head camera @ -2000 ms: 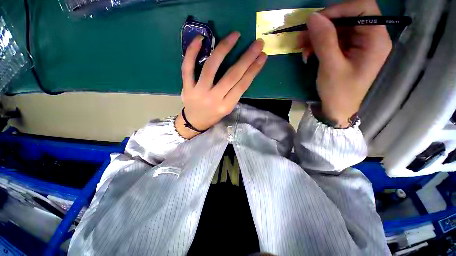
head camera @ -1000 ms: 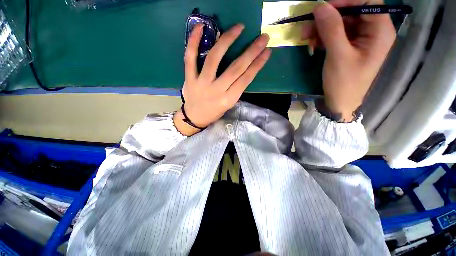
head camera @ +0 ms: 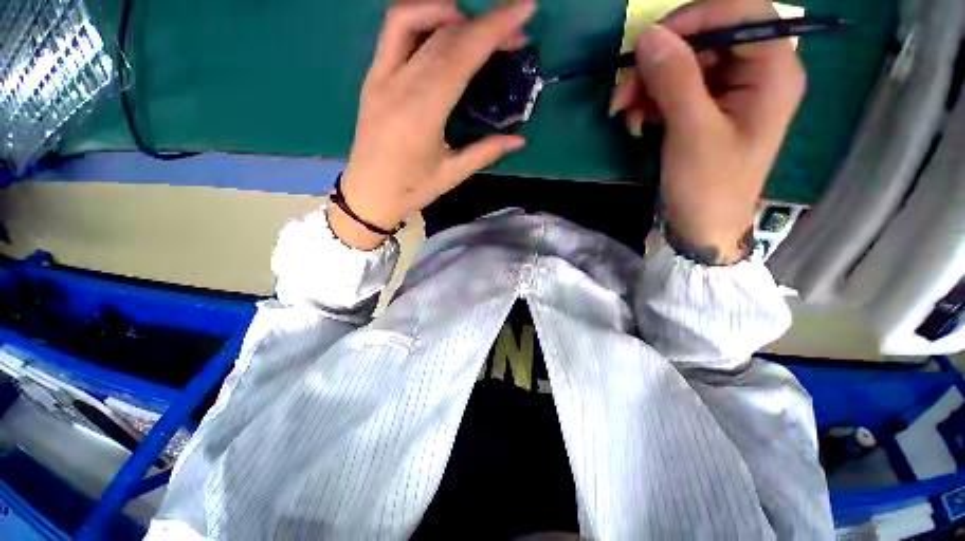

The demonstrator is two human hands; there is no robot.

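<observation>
The black glossy device body (head camera: 506, 90) lies tilted on the green mat, its pale edge facing right. My left hand (head camera: 413, 111) is around its left side, fingers spread above it and thumb below; whether hidden fingers touch it I cannot tell. My right hand (head camera: 725, 116) holds the black tweezers (head camera: 730, 38) like a pen, their fine tip at the right edge of the device body. Any tiny piece at the tip is too small to see. The pale yellow adhesive sheet (head camera: 642, 15) lies partly behind my right hand, cut off by the top edge.
A shiny clear tray (head camera: 48, 74) lies at the far left beside a thin black cable (head camera: 129, 90). White foam trays (head camera: 873, 190) are stacked at the right. A small tray with dark pockets (head camera: 778, 220) shows beside my right wrist. Blue racks (head camera: 201, 380) stand on both sides.
The tweezers tip has moved left from the yellow sheet to the device body. My left fingers have come off the device's face and spread around it. The view has shifted.
</observation>
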